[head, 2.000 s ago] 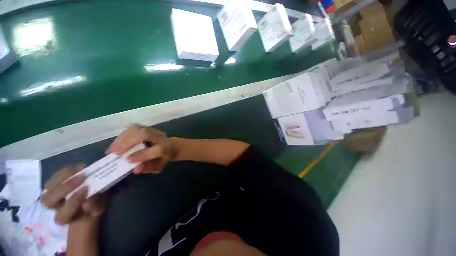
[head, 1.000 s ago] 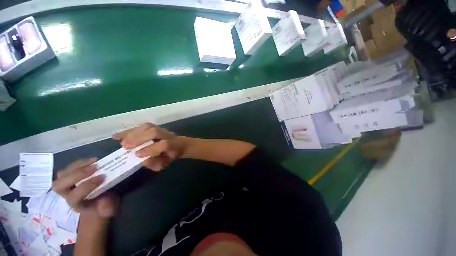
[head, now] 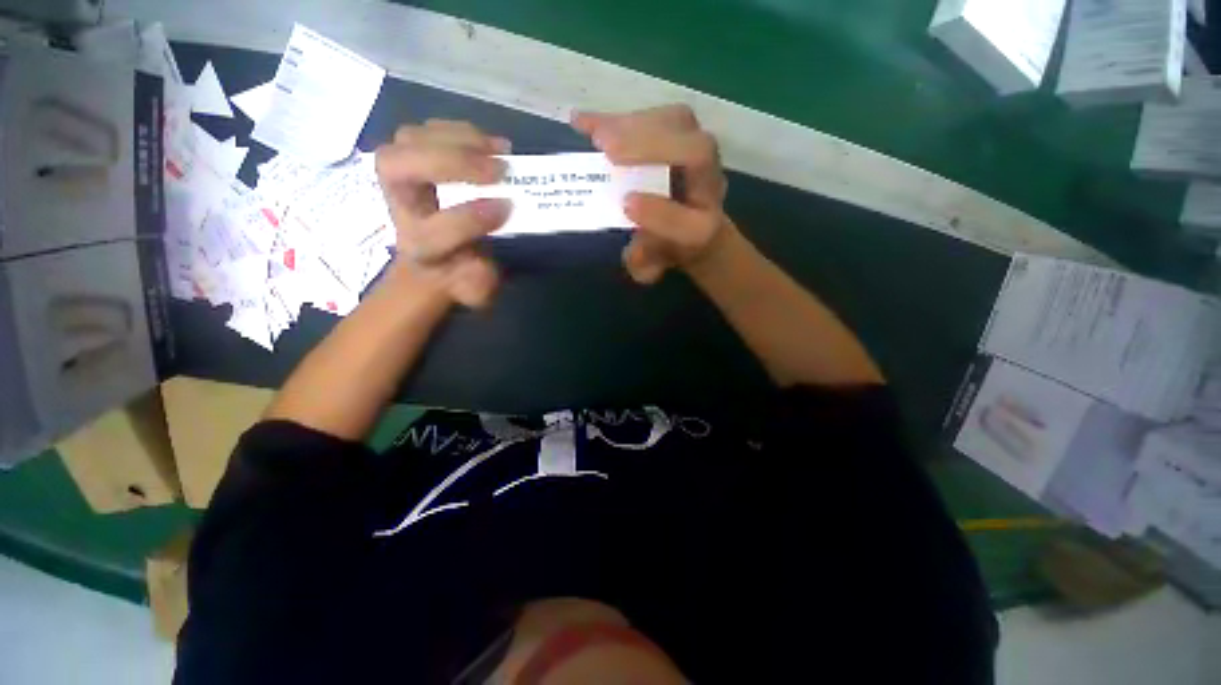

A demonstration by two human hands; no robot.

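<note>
A closed packed box (head: 562,196) is held above the dark bench top, its narrow white side with small black text turned up to the camera. My left hand (head: 446,201) grips its left end, thumb on the near edge. My right hand (head: 666,187) grips its right end. The rest of the box below the narrow side is hidden from view.
A loose heap of paper slips (head: 288,248) lies left of my hands. Stacked retail boxes (head: 74,147) stand at far left, above kraft cartons (head: 221,431). Printed box stock (head: 1091,321) is at right. White boxes (head: 1004,40) lie on the green conveyor belt (head: 750,67) behind a pale rail (head: 857,201).
The view has turned left, bringing the paper heap and the left box stacks into sight. The box is now level across the view, still in both hands.
</note>
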